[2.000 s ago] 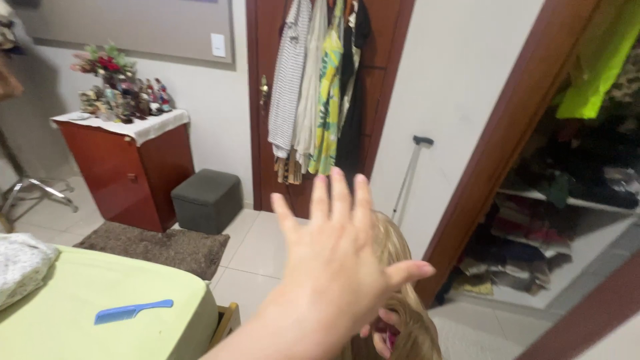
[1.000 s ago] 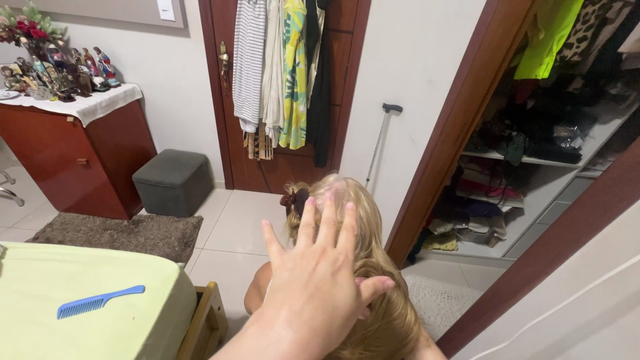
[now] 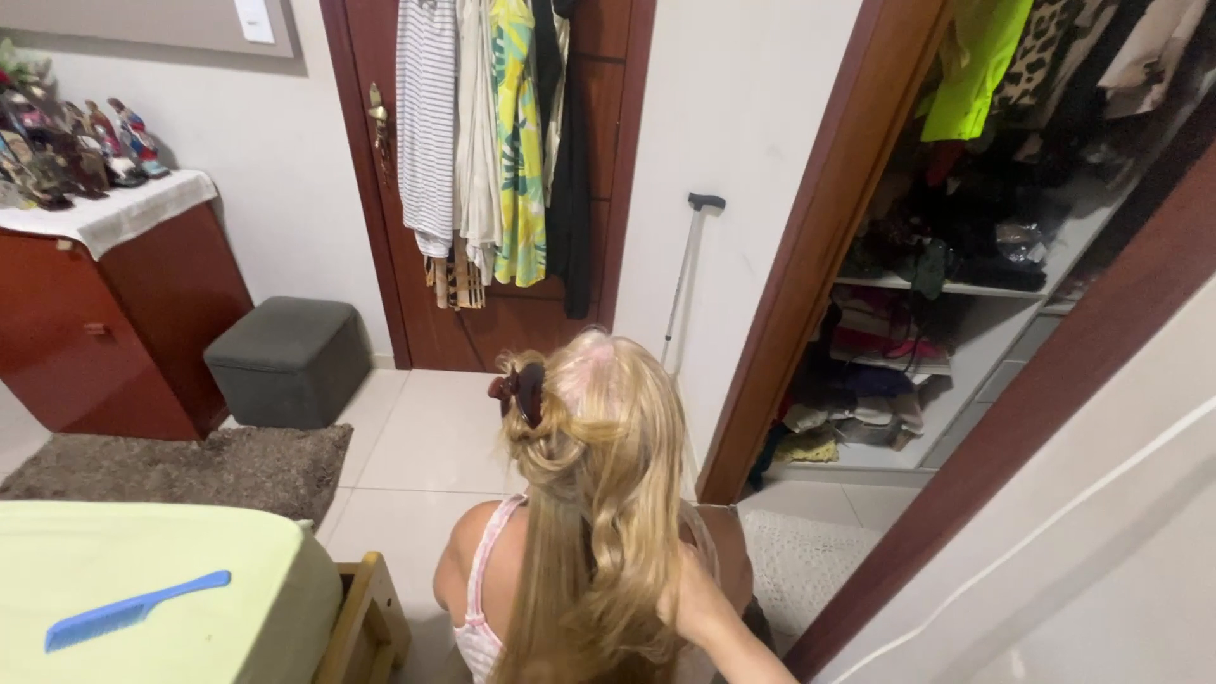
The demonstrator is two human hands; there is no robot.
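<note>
A seated person with long blonde hair (image 3: 570,570) is seen from behind, in a pink and white strapped top. A dark brown claw clip (image 3: 521,391) holds hair up on the left side of the head. My right hand (image 3: 679,594) reaches in from the lower right and touches the wavy hair on the right of the back; its fingers are hidden by the hair, so their grip cannot be told. My left hand is out of view. A blue comb (image 3: 133,610) lies on the pale green bed cover (image 3: 256,551) at the lower left, apart from my right hand.
A wooden bed frame (image 3: 366,617) stands left of the person. Beyond are a grey pouf (image 3: 290,361), a brown rug (image 3: 190,470), and a red cabinet (image 3: 161,332) with figurines. A cane (image 3: 682,275) leans on the wall. To the right is an open wardrobe (image 3: 807,247) with clothes.
My left hand, spread in front of the person's head and hair in both earlier frames, has left the view. The head, the claw clip and my right hand at the hair now show plainly.
</note>
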